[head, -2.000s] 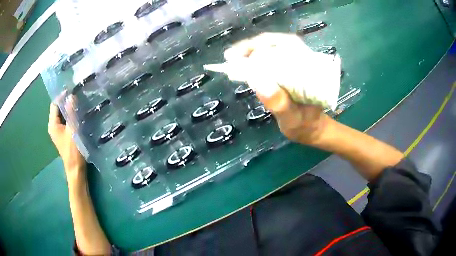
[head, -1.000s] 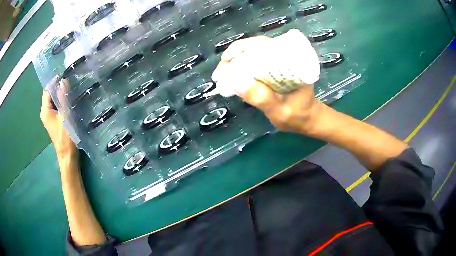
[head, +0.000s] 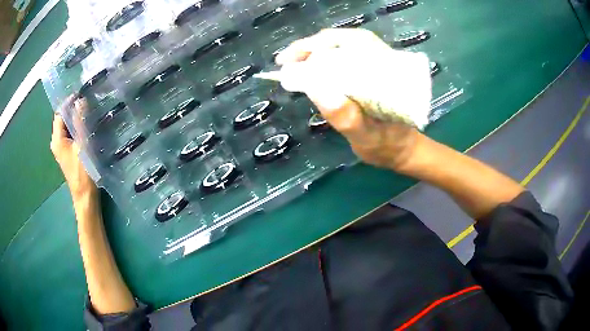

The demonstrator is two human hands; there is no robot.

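Observation:
A clear plastic tray (head: 259, 197) holds rows of round black parts (head: 272, 147) with shiny silver rings. My right hand (head: 378, 132) holds a white squeeze bottle (head: 382, 74), which is overexposed. Its thin pale nozzle (head: 266, 75) points left, close to the right end of a black part (head: 236, 79); I cannot tell if it touches. The bottle and hand hide some parts behind them. My left hand (head: 70, 139) holds the left edge of the tray, its fingers partly behind the clear plastic.
The tray lies on a green table (head: 511, 58) with a curved front edge. White stripes (head: 26, 97) run at the upper left. Bright glare covers the far left rows. Grey floor with yellow lines (head: 556, 161) shows at the right. My dark clothing has red piping.
Since one second ago, the bottle has moved up and its nozzle has gone from a nearer part to one farther back. The tray has shifted slightly up in view. My left hand stays on its edge.

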